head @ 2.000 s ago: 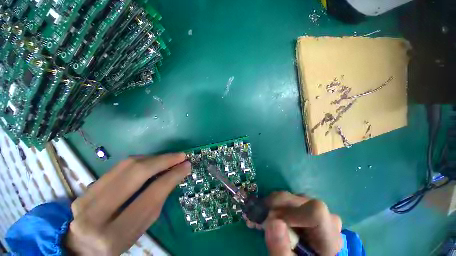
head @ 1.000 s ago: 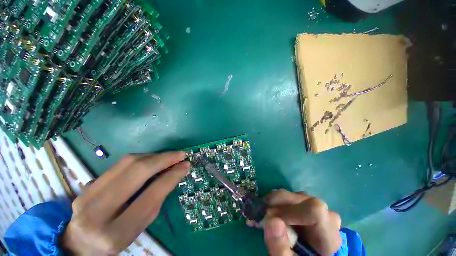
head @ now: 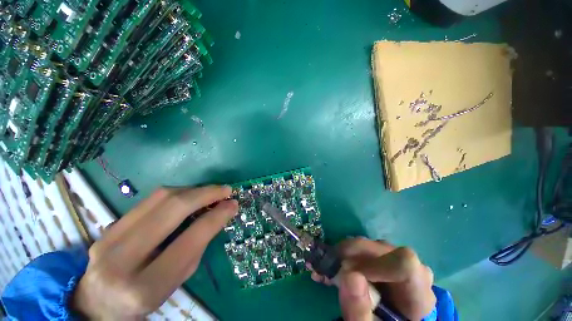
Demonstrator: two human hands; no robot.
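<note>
A green circuit board panel (head: 276,260) lies flat on the mat, with two rows of small circuits and silvery parts. My left hand (head: 157,244) comes from the lower left, its fingertips close together at the panel's upper left corner. Whether they pinch a small part or wire is too small to tell. My right hand (head: 376,276) is closed around the soldering iron (head: 323,260), right of and below the panel. The iron's metal tip points up and left over the panel's upper row. Whether it touches the board cannot be told.
Stacked green panels (head: 81,88) fan out at the upper left. A white component sheet (head: 41,213) lies beneath them. A small component (head: 126,188) with a thin tail lies beside the pile. A tan pad (head: 464,69) with silvery scraps is at the right, near black cables (head: 540,188).
The iron's tip shifted slightly up and left over the board, then back down and right. My left hand stayed at the panel's corner with little movement.
</note>
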